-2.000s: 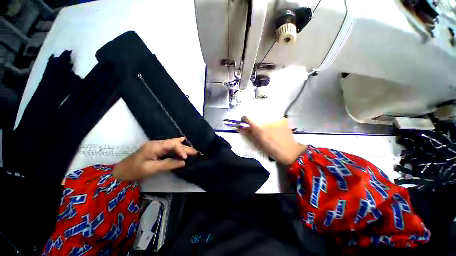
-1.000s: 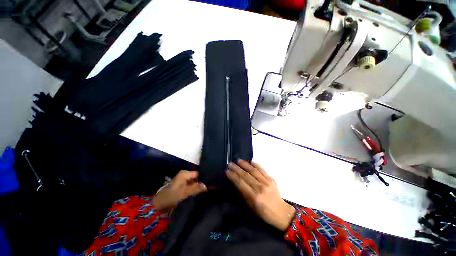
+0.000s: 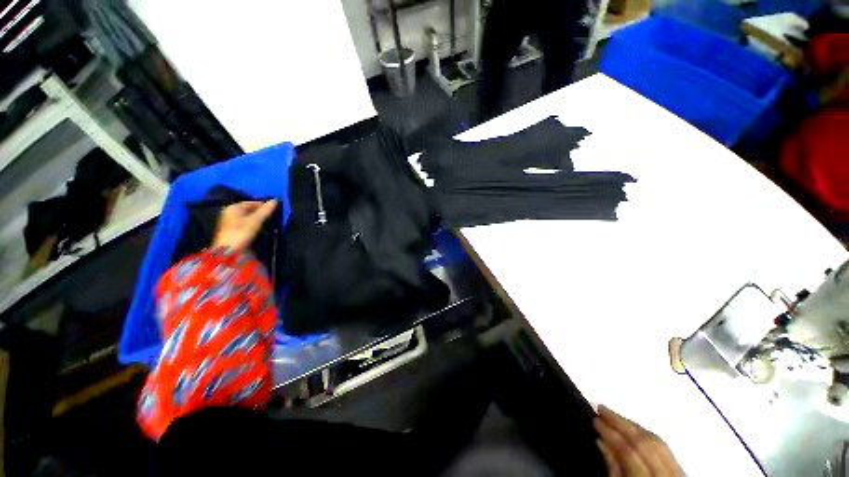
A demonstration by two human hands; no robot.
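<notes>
My left hand (image 3: 244,224) is inside the blue bin (image 3: 154,279) at the left, over black fabric pieces. Its fingertips are bent close together near the bin's right wall. Blur and the dark cloth hide whether they grip a piece. A thin pale line, like a zipper, shows on black cloth just below the fingertips. My right hand (image 3: 638,445) rests at the white table's front edge, partly cut off by the bottom of the picture. No item shows in it.
Black fabric with a pale zipper (image 3: 363,252) lies heaped beside the bin. Cut black strips (image 3: 531,182) lie on the white table (image 3: 745,224). The sewing machine bed (image 3: 735,326) is at right. Another blue bin (image 3: 694,70) stands behind. A person's dark-clothed legs (image 3: 526,42) show at the back.
The view has swung left. The flat zippered strip has left the space before me. My left hand has moved into the blue bin; my right hand has left the strip for the table edge.
</notes>
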